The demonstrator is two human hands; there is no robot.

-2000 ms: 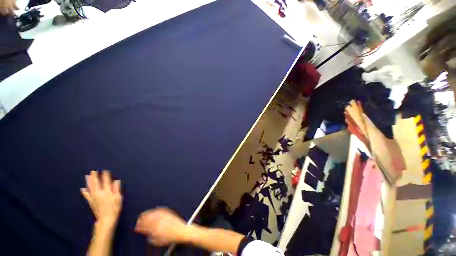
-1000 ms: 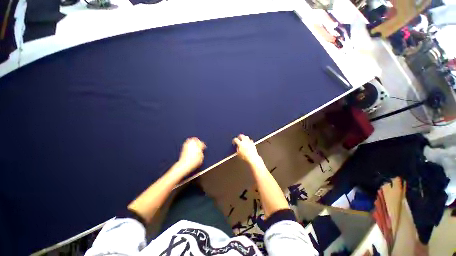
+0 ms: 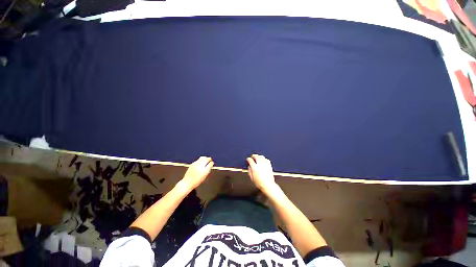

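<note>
A wide navy fabric lay covers most of the white-topped table. It is mostly flat, with folds and ripples at the left end and a faint crease at the upper right. My left hand and my right hand are at the table's near edge, a short way apart, with fingers curled on the cloth's edge. The fingertips are partly hidden, but both hands seem to hold that edge. A dark metal bar lies on the cloth at its right end.
A smaller bar lies at the far right corner. Red card pieces and orange card lie beyond the cloth. Dark offcuts litter the floor at left. A dark red object stands below the table at right.
The view has turned so the table edge runs nearly level. My hands were spread over the cloth two seconds ago, then came to its near edge, where they are now with fingers curled.
</note>
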